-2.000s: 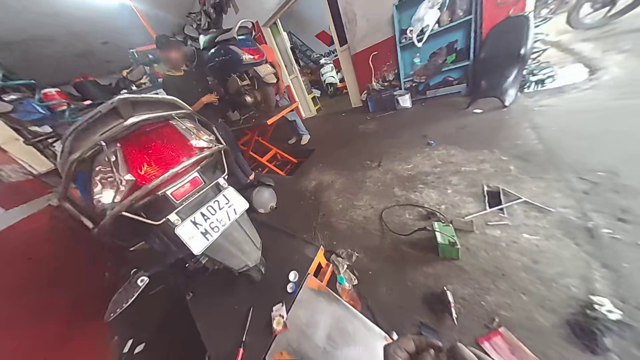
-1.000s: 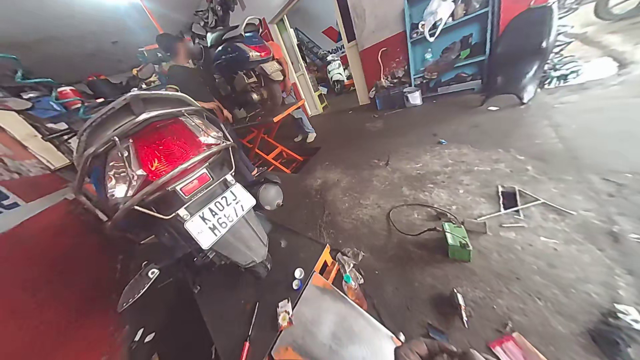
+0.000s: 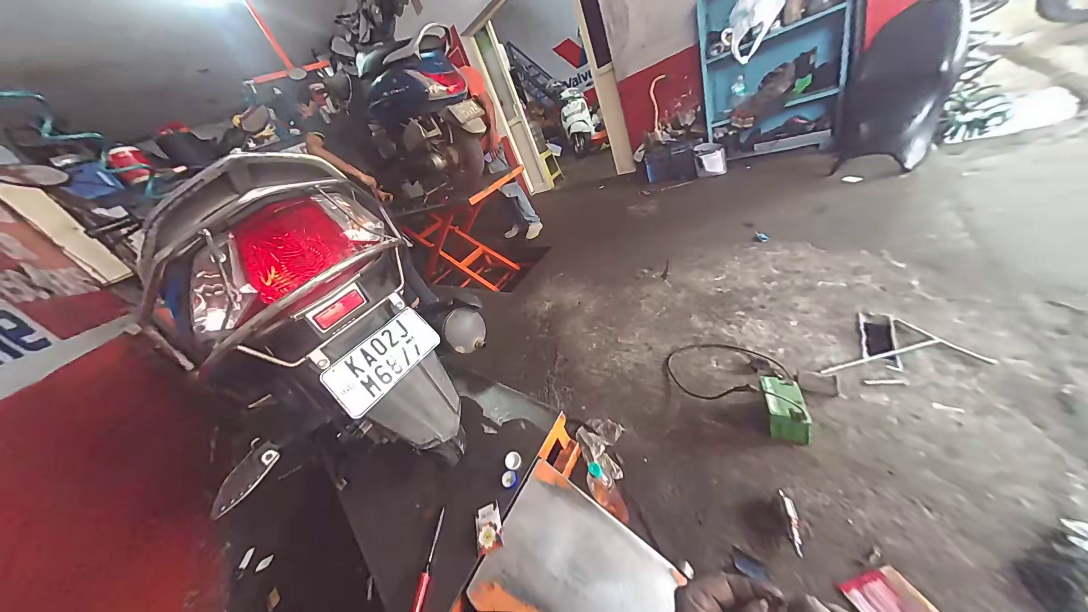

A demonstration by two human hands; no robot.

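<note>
What looks like my right hand (image 3: 733,593), dark and partly cut off by the bottom edge, lies at the right corner of a worn metal plate (image 3: 578,544) with orange edges. Its fingers are too hidden to tell whether it holds anything. My left hand is out of view. A screwdriver with a red handle (image 3: 422,586) lies left of the plate, near a small printed packet (image 3: 489,529) and two small round caps (image 3: 511,469). Beside the plate's far right edge is a plastic bottle (image 3: 605,491) with a green cap. A scooter's red tail light (image 3: 289,246) and rear end fill the left.
A green battery (image 3: 785,410) with a black cable and a metal frame (image 3: 880,342) lie on the floor at right. Further back, a person (image 3: 340,140) leans by a scooter (image 3: 416,93) on an orange lift (image 3: 467,255); another person's legs (image 3: 520,208) show behind. Blue shelves (image 3: 705,76) stand behind.
The person beside the raised scooter has bent lower, with the head closer to it. The hand at the bottom edge remains near the plate's corner.
</note>
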